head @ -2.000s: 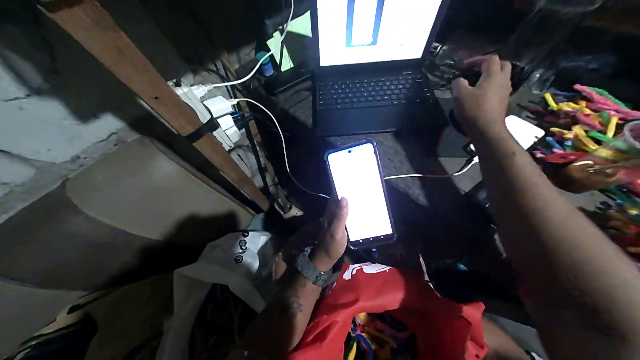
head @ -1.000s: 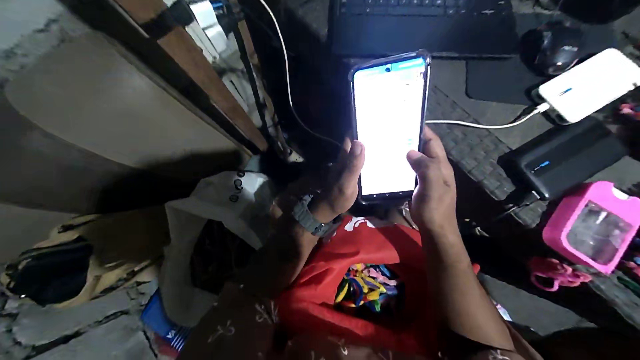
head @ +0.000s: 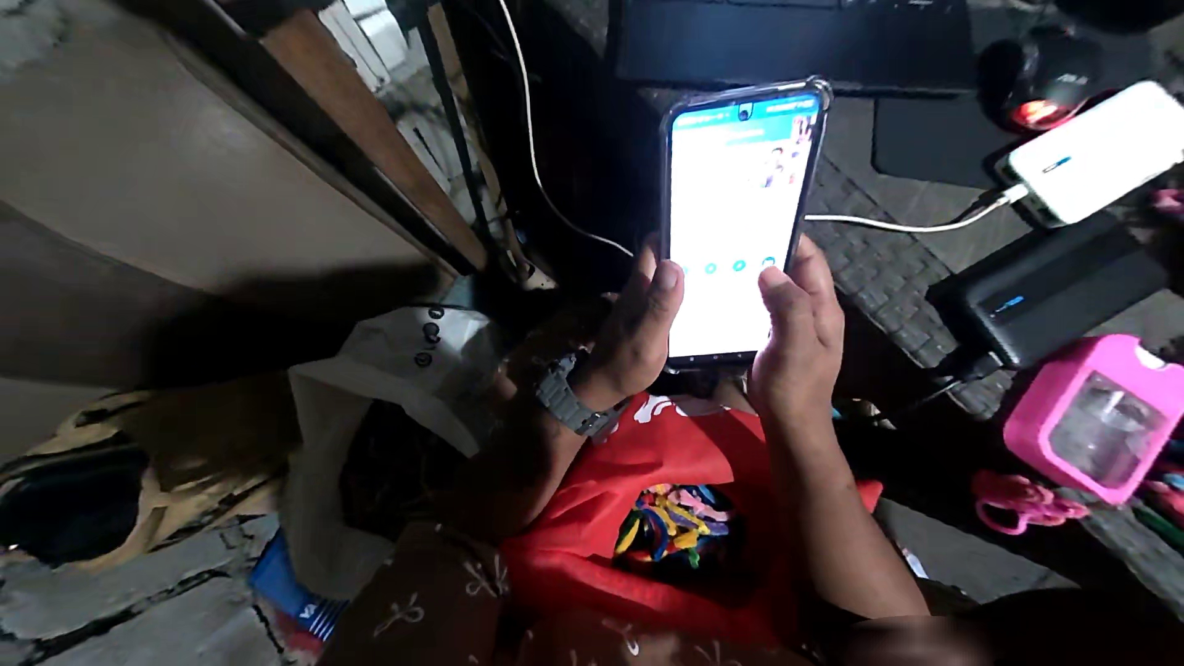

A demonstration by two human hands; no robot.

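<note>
A smartphone in a clear case (head: 731, 222) is held upright between both hands, its bright screen facing me. My left hand (head: 638, 333) grips its lower left side, the thumb on the edge and a grey watch (head: 572, 398) on the wrist. My right hand (head: 803, 328) holds the lower right side, with the thumb over the screen's edge. Beneath the hands, a red bag (head: 592, 546) lies open over the lap, with small multicoloured twisted pieces (head: 680, 527) inside it.
A laptop (head: 795, 46) sits behind the phone. To the right are a computer mouse (head: 1050, 79), a white power bank (head: 1101, 153) with a white cable, a black power bank (head: 1045, 291) and a pink case (head: 1096, 416). A white bag (head: 416, 361) and wooden post (head: 370, 129) are at left.
My right hand has come from beside the laptop to the phone's right side and now grips it. The phone's screen shows different content from a second ago. The view has shifted.
</note>
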